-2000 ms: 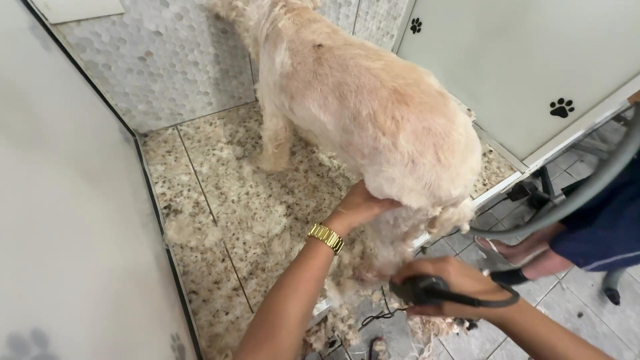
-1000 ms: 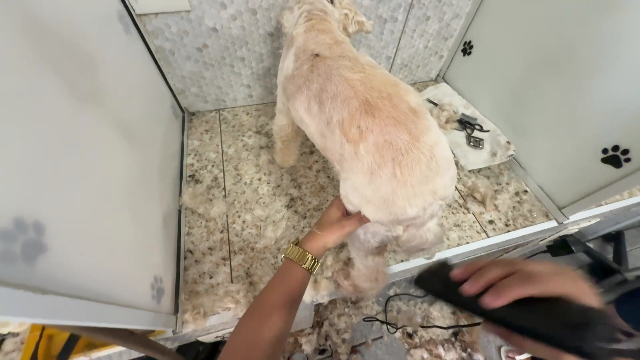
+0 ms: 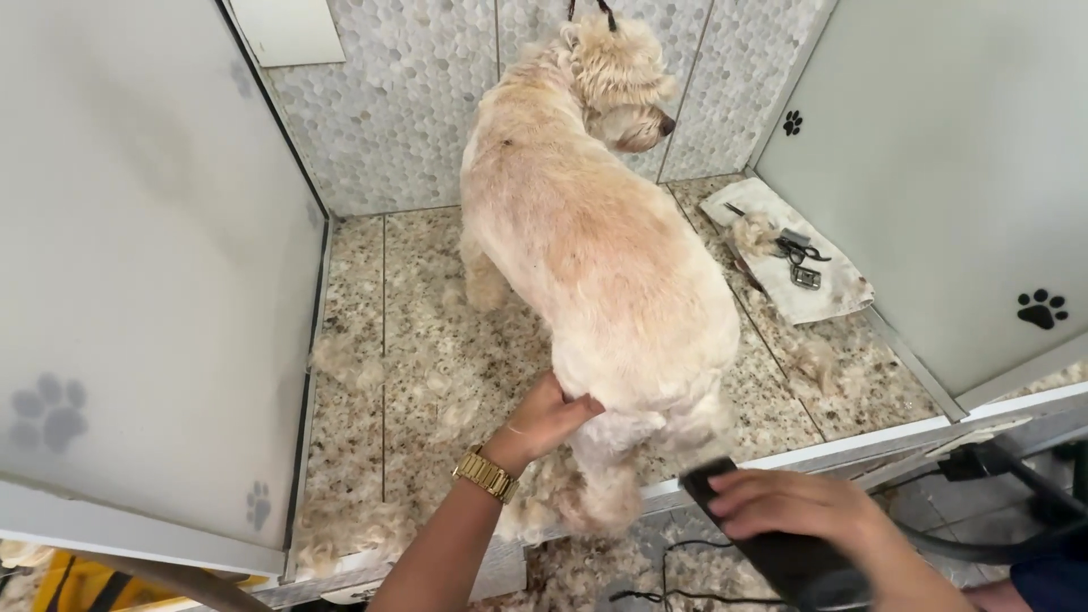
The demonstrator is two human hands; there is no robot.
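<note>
A cream-coloured dog [image 3: 612, 246] with a closely clipped body stands on the speckled granite surface, its rear towards me and its head turned right. My left hand [image 3: 548, 416], with a gold watch [image 3: 485, 476] on the wrist, holds the dog's left hind leg at the upper thigh. My right hand [image 3: 790, 506] grips black electric clippers [image 3: 790, 552], slightly blurred, just behind and to the right of the hind legs. The clippers do not visibly touch the dog.
Scissors [image 3: 799, 248], a clipper blade [image 3: 805, 277] and cut fur lie on a white cloth [image 3: 829, 297] at right. Frosted panels [image 3: 153, 255] flank the surface. Loose fur [image 3: 348, 365] is scattered about. A black cord [image 3: 680, 595] hangs below. Part of a person [image 3: 1041, 582] shows at lower right.
The clippers have moved away from the hind leg, where they were two seconds ago. The dog has turned its head to the right. My left hand stays at its thigh. The view has shifted.
</note>
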